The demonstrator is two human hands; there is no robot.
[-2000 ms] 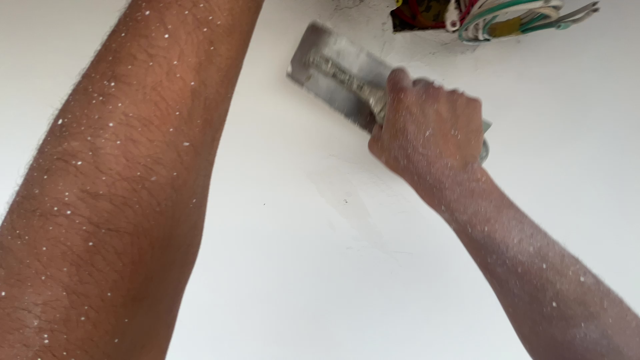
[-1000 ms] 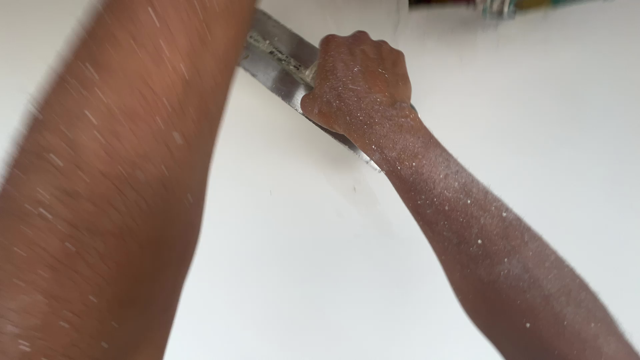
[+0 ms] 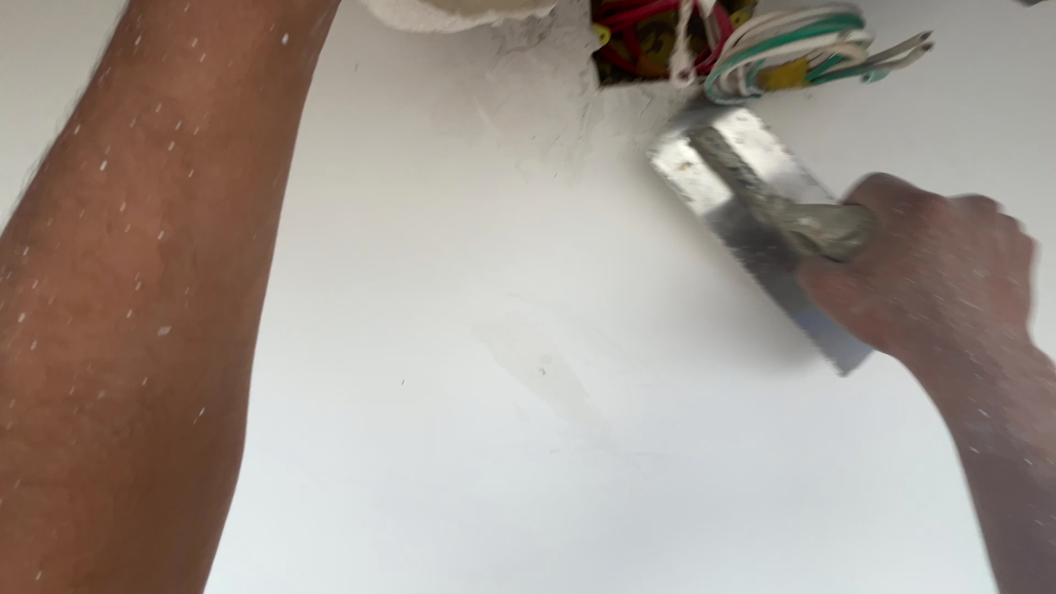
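Observation:
My right hand [image 3: 940,264] is closed round the handle of a steel plastering trowel [image 3: 742,223] at the right. The trowel's long blade lies slanted at the white plastered wall [image 3: 429,272], its upper end just below a coil of wires. Grey plaster crusts the trowel's spine and handle. A faint damp-looking patch [image 3: 540,371] with a small mark marks the middle of the wall. Of my left arm only the forearm, speckled with white, shows along the left side; the left hand is beyond the top edge.
A rectangular opening [image 3: 652,49] at the top holds red wires and yellow parts. Beside it hangs a coil of white and green wires [image 3: 784,58] with yellow tape. A whitish rounded thing [image 3: 458,12] is cut off by the top edge, and rough plaster surrounds the opening.
The trowel in my right hand went left and partly behind my left forearm, then came back right to just below the wires. The view has shifted as well.

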